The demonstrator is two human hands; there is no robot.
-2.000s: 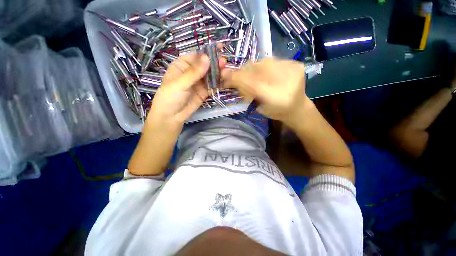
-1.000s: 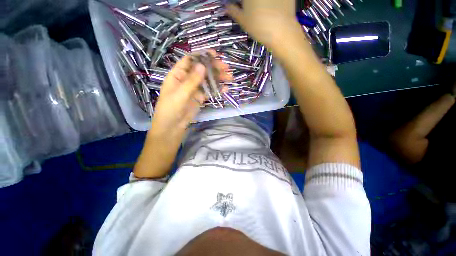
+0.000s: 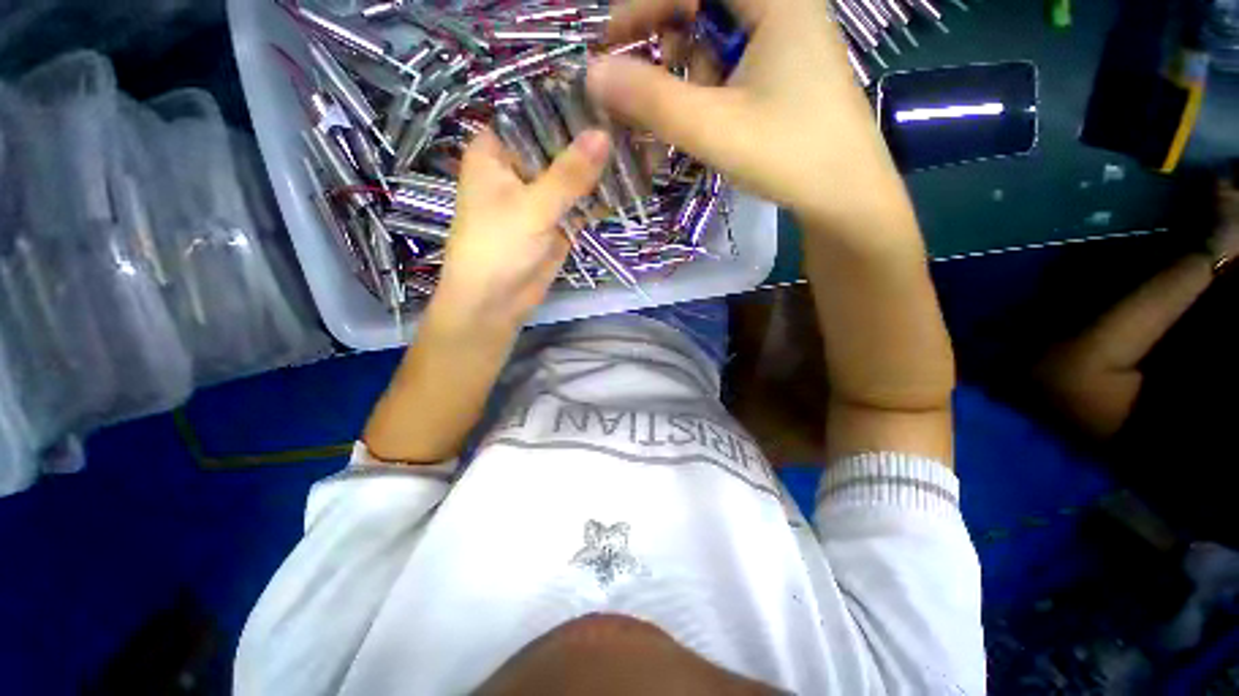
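A large white bin (image 3: 319,292) is heaped with slim silver motors (image 3: 424,200) with thin red wires. My left hand (image 3: 510,231) is over the bin's front half, thumb raised, holding several motors (image 3: 550,125) side by side. My right hand (image 3: 734,116) is over the bin's right part, its thumb and fingers close to the upper ends of these motors; it is partly blurred. A dark blue tool (image 3: 731,44) shows at my right hand's fingers, partly hidden. Whether the right hand also grips a motor is unclear.
Stacked clear plastic boxes (image 3: 129,272) stand left of the bin. Right of it on the dark green mat lie a fanned row of motors (image 3: 883,25), a black smartphone (image 3: 958,114) and a yellow-edged black object (image 3: 1185,125). Another person's arm (image 3: 1135,333) is at the right.
My right hand went up to the bin's far right, then came back down to the motors at my left hand. The motors in my left hand are now more spread out.
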